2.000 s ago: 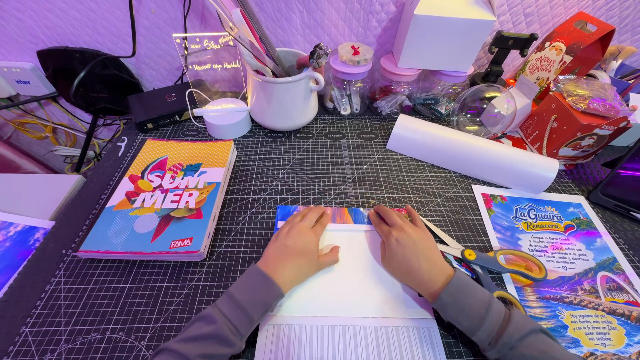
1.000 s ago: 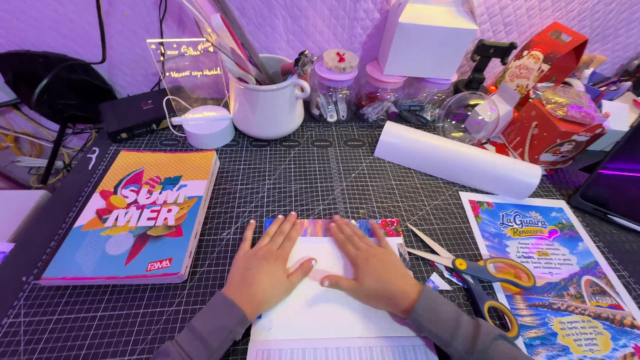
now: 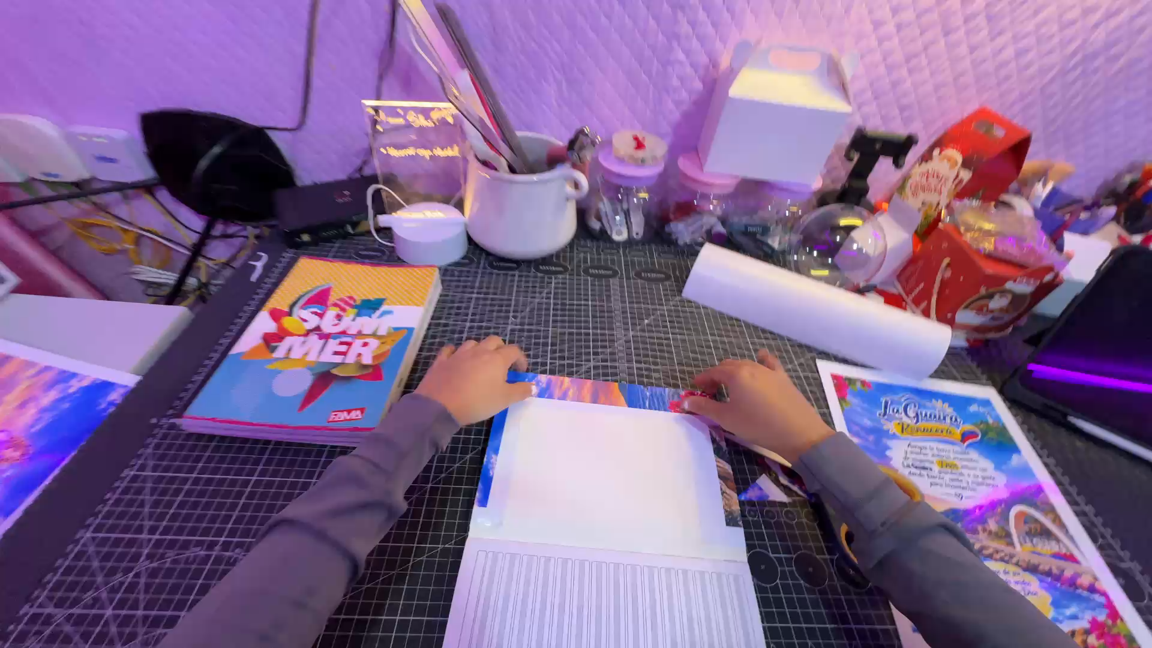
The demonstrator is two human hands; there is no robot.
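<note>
An opened notebook cover lies on the gridded cutting mat (image 3: 558, 324), its white inner panel (image 3: 612, 468) bordered at the top and sides by strips of colourful printed paper (image 3: 585, 390). Below it shows a page of striped lines (image 3: 603, 598). My left hand (image 3: 477, 380) rests at the top left corner, thumb on the printed strip. At the top right corner my right hand (image 3: 756, 403) has its thumb and fingertips on the strip's end; whether they pinch it I cannot tell. Scissors (image 3: 841, 531) lie mostly hidden under my right forearm, beside small paper scraps (image 3: 769, 486).
A thick notebook (image 3: 315, 346) lies left, a printed sheet (image 3: 981, 477) right. Behind are a white paper roll (image 3: 814, 310), a white pot of tools (image 3: 522, 211), lidded jars (image 3: 627, 193), a clear ball (image 3: 832, 243) and red boxes (image 3: 976, 279).
My hands have moved apart, from flat on the white panel to the cover's two top corners. The scissors, in plain sight one second ago, are now mostly covered by my right arm.
</note>
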